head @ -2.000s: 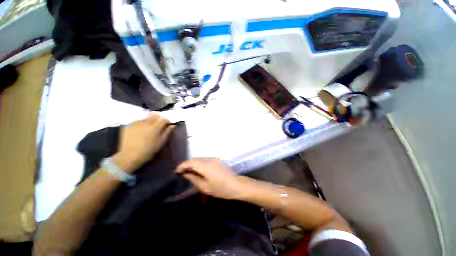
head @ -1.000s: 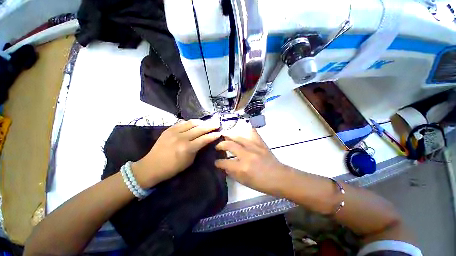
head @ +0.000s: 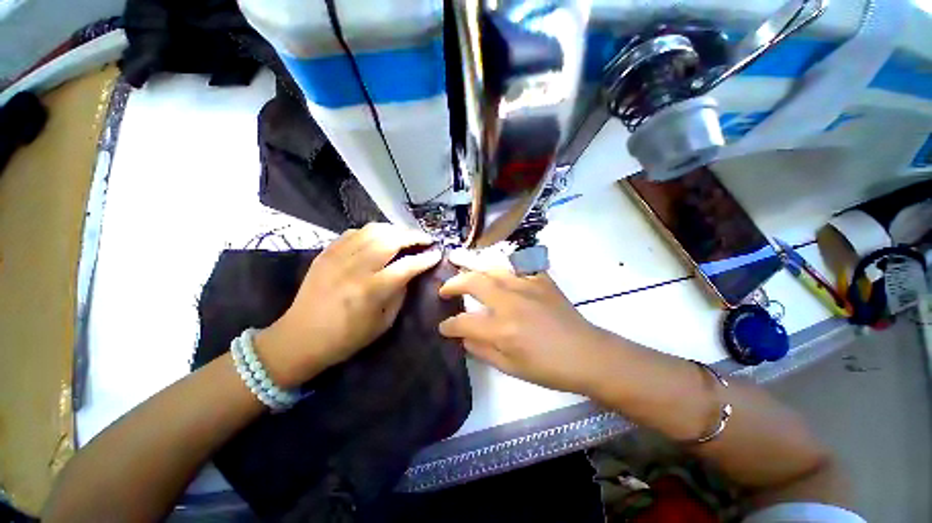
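Observation:
A dark garment piece (head: 337,409) lies on the white table and hangs over its front edge. My left hand (head: 353,291) presses on the cloth, fingertips close to the presser foot area (head: 447,237). My right hand (head: 516,322) pinches the cloth's right edge just beside it, fingertips almost touching the left ones. The sewing machine head (head: 399,92) stands right above the fingertips, with a dark thread down its face. The needle and the cloth's very edge are hidden by fingers and metal parts.
A smartphone (head: 705,233), a blue round object (head: 754,334), a small tool with coloured handles (head: 810,278) and a tape roll (head: 856,243) lie to the right. More dark cloth (head: 301,169) lies behind and left of the machine. A tape measure strip (head: 531,446) runs along the front edge.
Both hands moved from the cloth in front up to the presser foot, bringing the cloth with them. Over the last second they stay there, and the view has come closer to the machine head.

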